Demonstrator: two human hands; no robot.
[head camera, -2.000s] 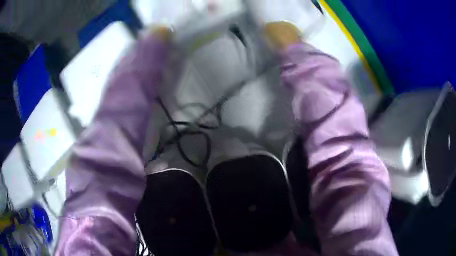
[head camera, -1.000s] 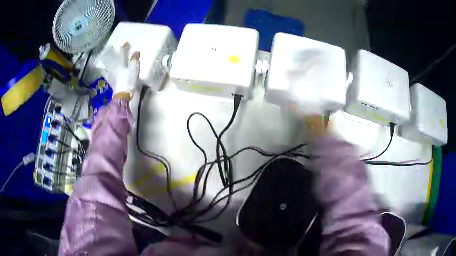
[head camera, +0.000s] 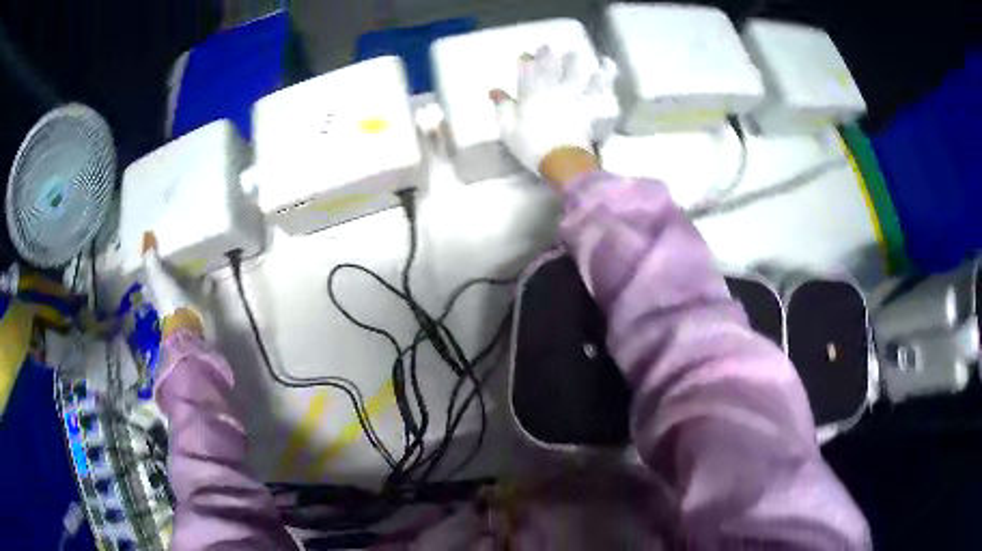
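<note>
Several white box units stand in a row along the bench's far edge: one at far left (head camera: 188, 194), one beside it with a yellow label (head camera: 339, 140), a third (head camera: 468, 81) under my right hand. My gloved right hand (head camera: 555, 108) lies with fingers spread over the third unit's top. My gloved left hand (head camera: 164, 282) is at the front left corner of the far-left unit, seen edge-on, its finger shape unclear. Black cables (head camera: 409, 323) run from the units' front sides into a tangle. The third unit's cable end is hidden by my right arm.
Black-topped speaker-like units stand at the front, one at centre (head camera: 565, 366) partly under my right arm, another at right (head camera: 827, 350). A fan (head camera: 59, 188) and a multi-socket strip (head camera: 92, 463) are at left. The green-yellow bench edge (head camera: 874, 199) is at right.
The view has swung right, so the units sit further left. My left hand has come down from the far-left unit to its front corner. My right hand, blurred before, now shows spread on the third unit.
</note>
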